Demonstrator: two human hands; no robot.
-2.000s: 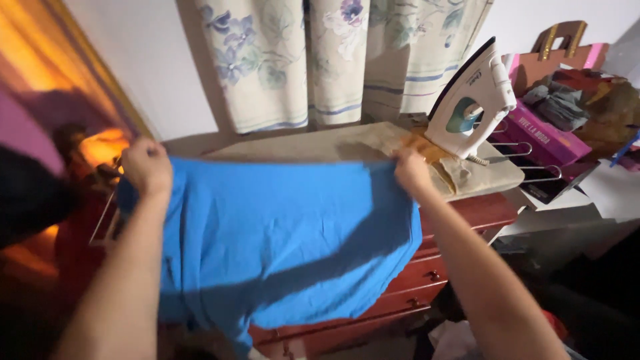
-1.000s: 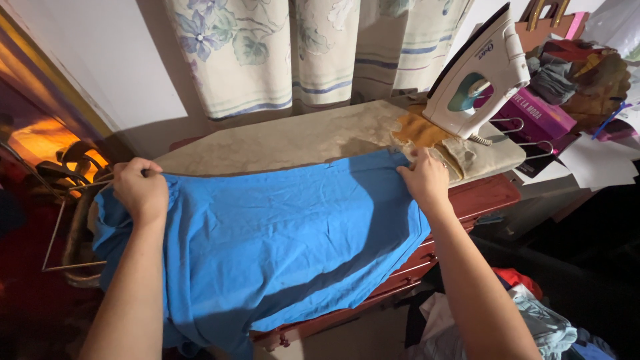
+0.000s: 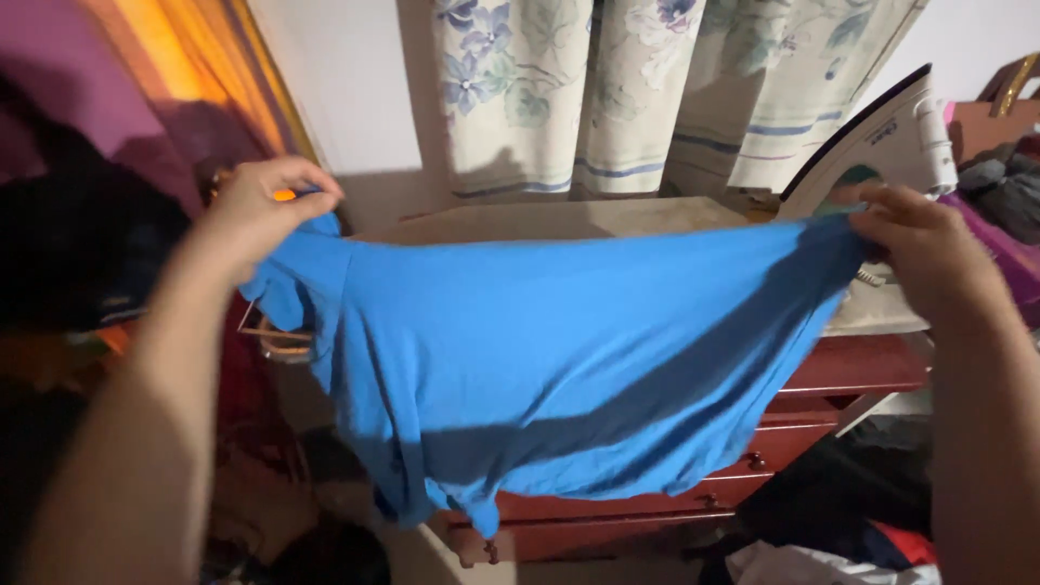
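A blue cloth garment hangs stretched between my two hands, in front of the ironing board. My left hand pinches it near its upper left end, where a bunched part hangs. At its upper right corner, my right hand grips the fabric. Beyond my right hand stands a white clothes iron, tilted up on the board's right end, its lower part hidden behind my hand and the cloth. The garment's lower edge hangs loose.
A dark red chest of drawers is below the board. Floral curtains hang behind it. Grey clothing and a brown bag are at right. More clothes lie at lower right. A metal rack frame shows at left.
Both hands have lifted the blue garment off the ironing board, and it now hangs in front of it. One second ago it lay over the board's front edge.
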